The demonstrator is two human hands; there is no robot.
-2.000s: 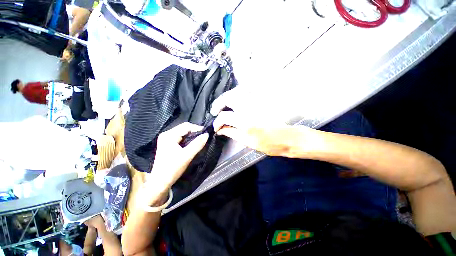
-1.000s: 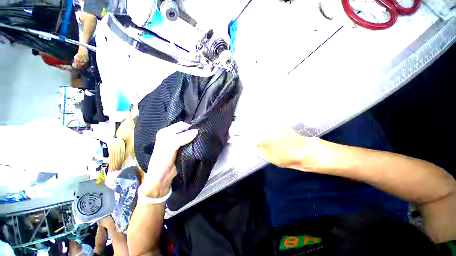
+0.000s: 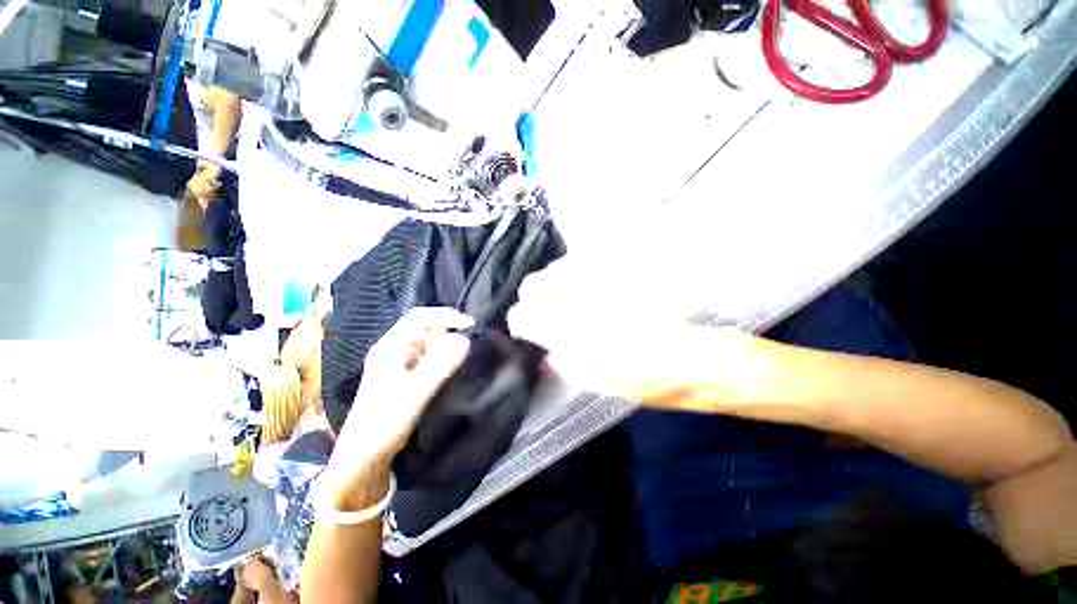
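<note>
A black ribbed and mesh fabric piece point(image 3: 384, 283) lies bunched on the white table, its upper end at the needle area point(image 3: 516, 192) of the sewing machine point(image 3: 390, 104). My left hand point(image 3: 408, 366) pinches the fabric at its middle, fingers bent over it. My right hand point(image 3: 567, 325) is at the fabric's right side, washed out by glare; its fingertips are hard to see, and whether it grips the cloth cannot be told. The lower part of the fabric is blurred and hangs toward the table edge.
Red-handled scissors point(image 3: 827, 53) lie at the upper right. A ruler-marked table edge point(image 3: 768, 309) curves in front of my lap. At left are a tan tape roll point(image 3: 281, 401), a grey box with a round grille point(image 3: 221, 519) and clear plastic. Another person's hand point(image 3: 204, 183) shows at upper left.
My right hand has moved left, back to the fabric. The lower fabric part is now bunched and blurred. The view has shifted, showing more of the machine.
</note>
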